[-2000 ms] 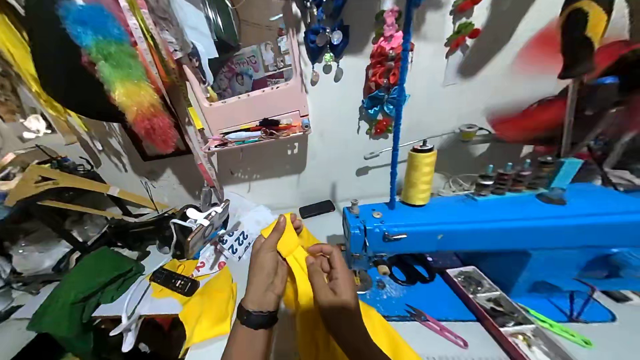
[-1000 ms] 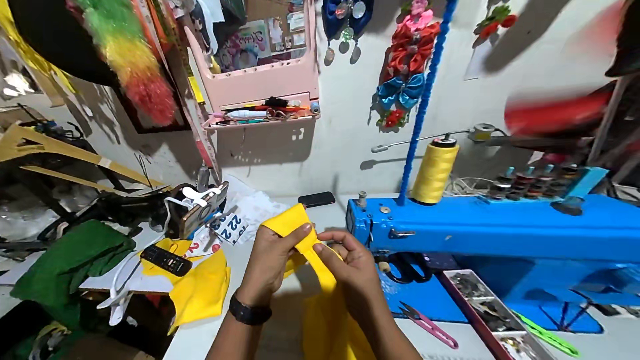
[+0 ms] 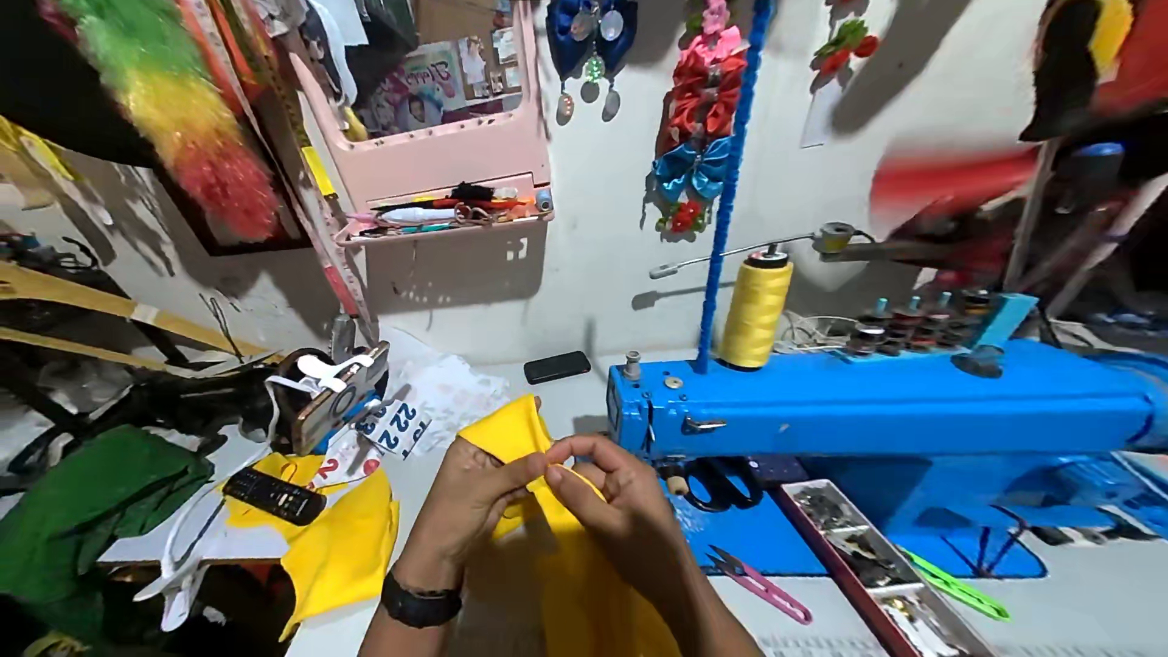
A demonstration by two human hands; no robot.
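Yellow fabric is raised between my two hands, its folded upper end sticking up and the rest hanging toward me. My left hand grips the folded part with thumb and fingers; a black watch is on that wrist. My right hand pinches the fabric's edge between thumb and fingertips, close beside the left thumb. The blue sewing machine stands right of my hands, with a cone of yellow thread on top. Pink thread snips lie on its blue base.
A sectioned box of small parts and green thread snips lie at right. Black scissors rest under the machine arm. A phone lies by the wall. At left are more yellow fabric, a black keypad device and green fabric.
Between two seconds and one second ago, the fabric's folded top opened into a wider flap above my left hand. Both hands still hold the fabric, fingertips close together.
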